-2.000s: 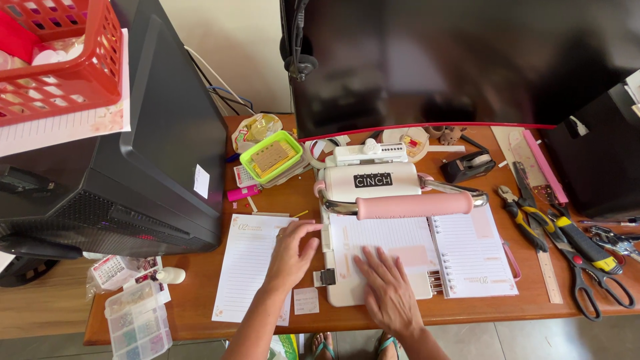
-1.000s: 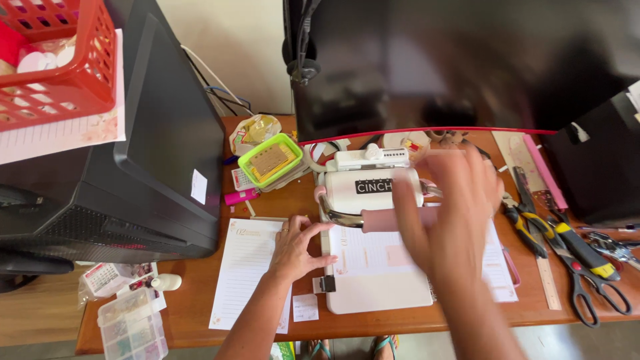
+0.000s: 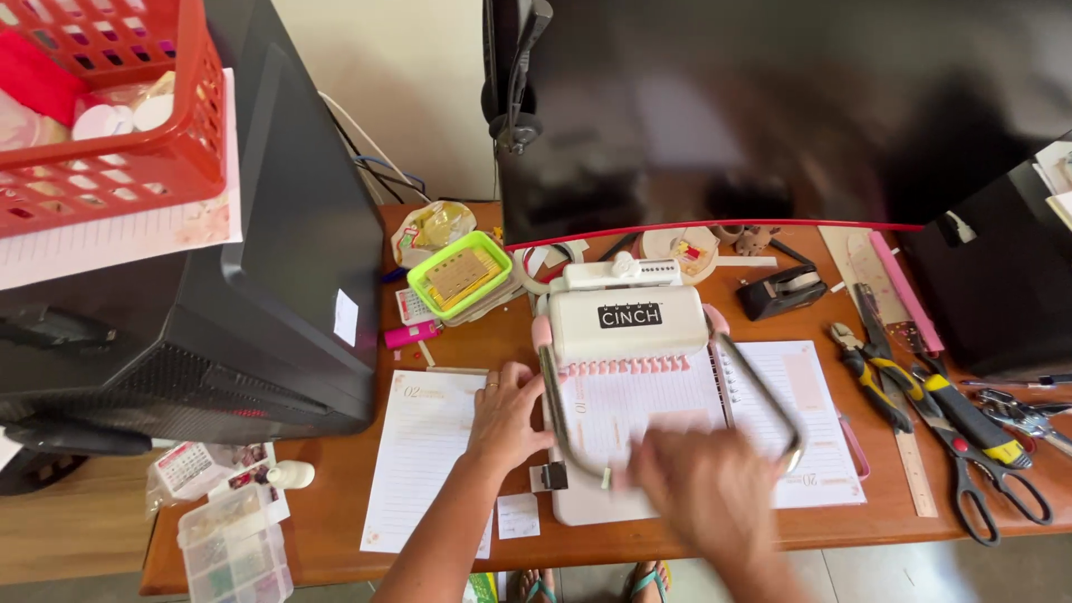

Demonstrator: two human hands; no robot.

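Observation:
A white Cinch binding machine (image 3: 628,322) stands on the wooden desk with lined printed paper (image 3: 624,398) lying on its bed. My right hand (image 3: 712,486), blurred, is closed on the pink grip of the machine's metal lever (image 3: 578,444), which is swung down toward me. My left hand (image 3: 507,423) rests at the machine's left edge, thumb touching it and fingers apart. Under that wrist lies a loose lined sheet (image 3: 423,461). To the machine's right are bound lined pages (image 3: 796,419), partly behind the lever.
A green tray (image 3: 461,276) and tape dispenser (image 3: 781,291) sit behind. Pliers (image 3: 871,377), scissors (image 3: 963,452) and a ruler (image 3: 913,469) lie right. A computer tower (image 3: 285,251) and bead box (image 3: 234,548) stand left; a monitor (image 3: 712,117) is at the back.
My right hand has left the paper, gone up to the lever's grip and come down toward me with it. My left hand stays near the machine's left edge.

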